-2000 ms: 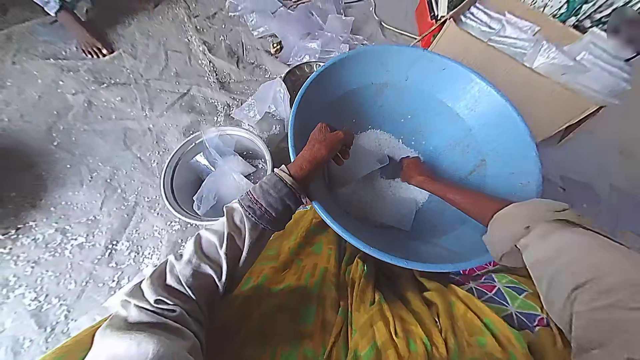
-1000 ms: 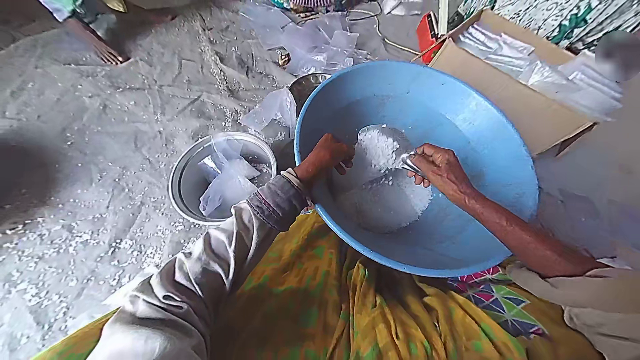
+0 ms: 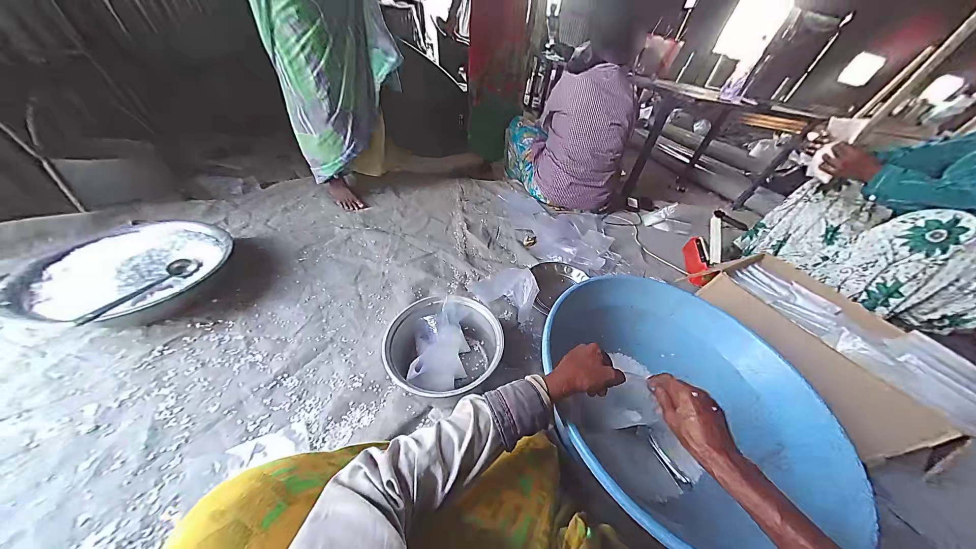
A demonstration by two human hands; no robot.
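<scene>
My left hand is closed on one top edge of a clear plastic bag inside a large blue basin. My right hand pinches the opposite top edge of the same bag. White puffed or granular food lies in the basin behind and under the bag. A metal scoop rests in the basin below the bag, with neither hand on it. How full the bag is cannot be told.
Left of the basin stand a metal pot holding plastic bags and a wide basin of white food with a ladle. A cardboard box of plastic bags and a red object are on the right. Several people are beyond.
The scoop was in my right hand; now it lies in the basin and that hand holds the bag's edge. The view has tilted up, showing the room.
</scene>
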